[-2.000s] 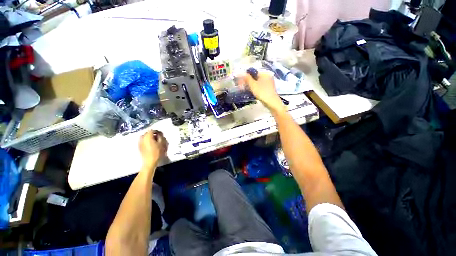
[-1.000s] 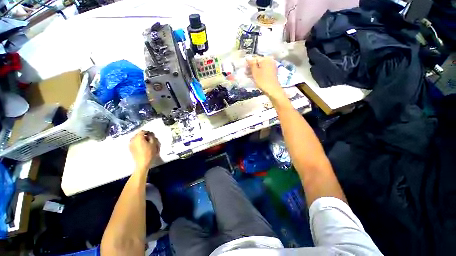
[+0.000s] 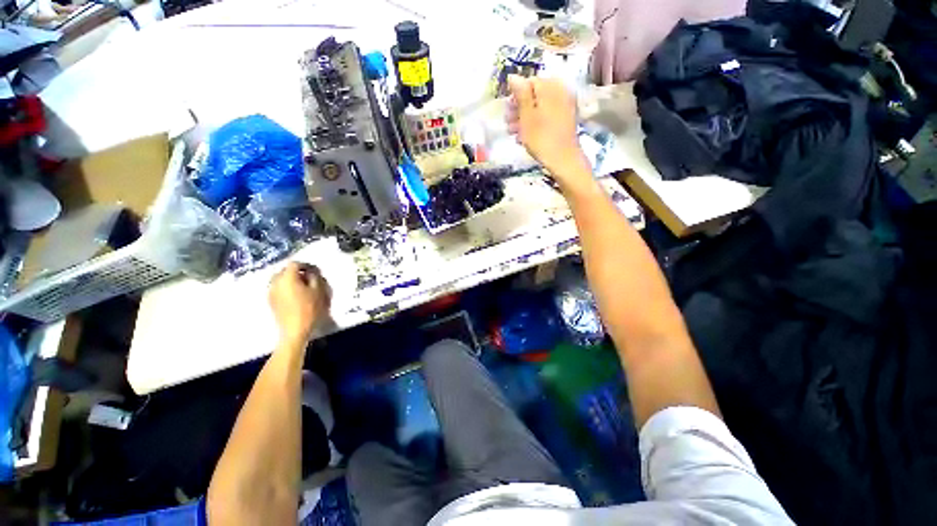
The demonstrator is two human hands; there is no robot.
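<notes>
My left hand rests on the pale table left of the sewing machine, fingers curled; a tiny dark spot shows at the fingertips, too small to name. My right hand is raised above the table's right side, fingers curled, in front of a clear plastic bag. Whether it grips the bag is hidden. Small dark trims lie heaped in a shallow tray right of the machine head. More dark bits lie around the machine's needle area.
A black bottle with a yellow label stands behind the machine. A blue plastic bag and a white basket holding cardboard are at left. Dark garments are piled at right. A coloured keypad sits beside the machine.
My right hand has moved up and back from over the tray. The dark trims in the tray now show as a fuller, uncovered heap. My left hand has barely moved.
</notes>
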